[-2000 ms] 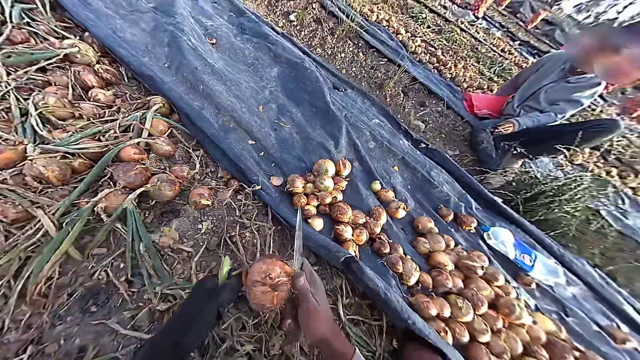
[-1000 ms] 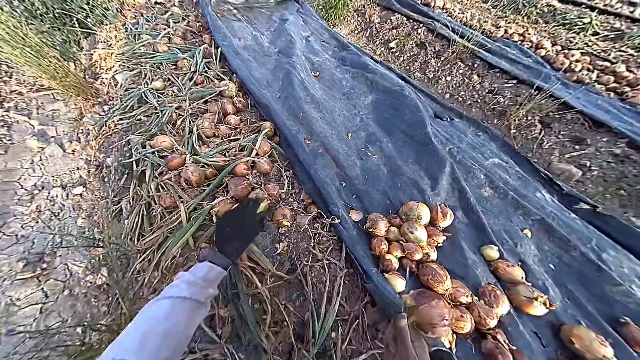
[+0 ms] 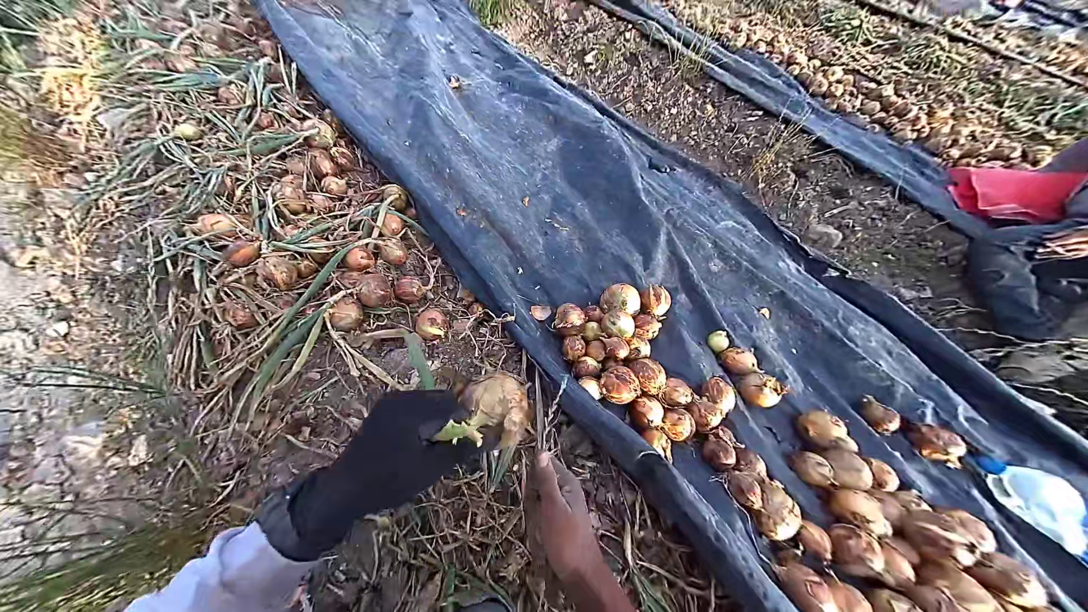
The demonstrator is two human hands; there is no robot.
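Observation:
My left hand (image 3: 395,446), in a black glove, grips an onion (image 3: 497,406) with a piece of green top beside the fingers. Just right of the onion, my bare right hand (image 3: 557,510) holds a knife (image 3: 539,412), its narrow blade pointing up and away. Beyond the hands, a cluster of onions (image 3: 620,384) rests on the dark ground sheet (image 3: 544,170). Unsorted onions with long leaves (image 3: 374,290) lie on the soil to the left.
A larger onion pile (image 3: 858,510) covers the sheet's lower right, near a clear plastic container (image 3: 1041,501). At the right edge a person's hand (image 3: 1067,245) and red cloth (image 3: 1011,194) show. Another dark sheet (image 3: 816,119) and rows of onions lie farther back.
One second ago my left hand was over the leafy onions at left; now it is back beside my right hand, holding an onion. The view has swung.

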